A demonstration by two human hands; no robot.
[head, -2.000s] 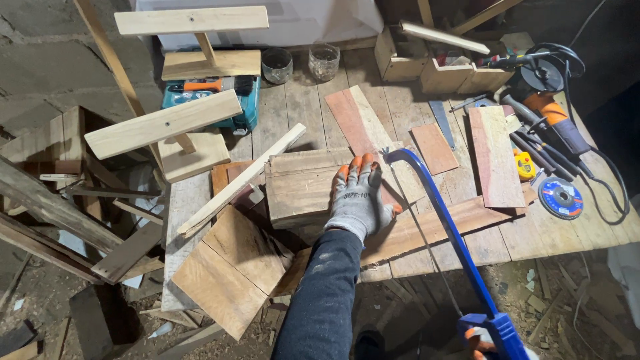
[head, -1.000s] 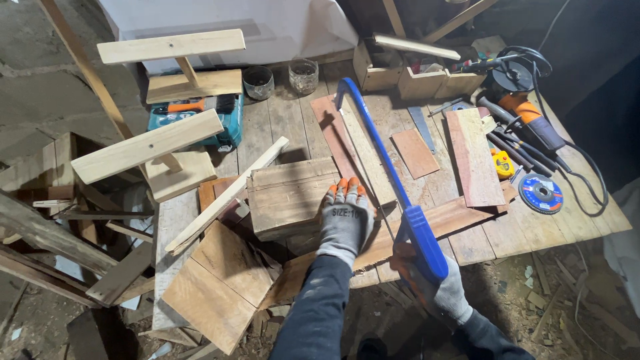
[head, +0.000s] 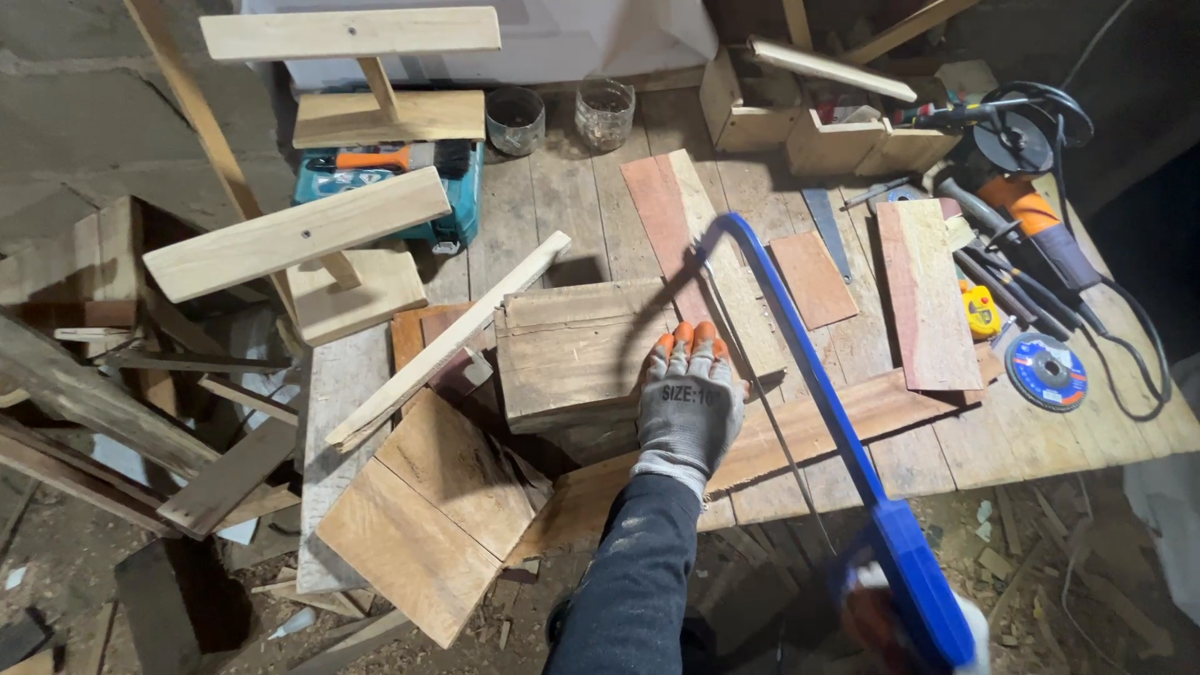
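My left hand (head: 692,398), in a grey knit work glove with orange fingertips, presses flat on the right end of a wooden block (head: 577,361) on the workbench. At the lower right, my gloved right hand (head: 914,609), blurred, grips the handle of a blue bow saw (head: 816,375). The saw slants up and away, its thin blade just right of my left hand, beside the block's end. Beyond the blade lies a flat two-tone board (head: 698,253). A long board (head: 797,436) runs along the bench's near edge.
An angle grinder (head: 1041,225), a flap disc (head: 1045,370) and a yellow tape measure (head: 980,311) lie at the right. Small wooden boxes (head: 834,145) and two jars (head: 605,117) stand at the back. Wooden T-shaped pieces (head: 300,234) and a teal case (head: 459,220) are at the left.
The saw has swung: one second ago its handle was higher and closer to the bench edge; now handle and right hand are lower and further right. My left hand stays on the block.
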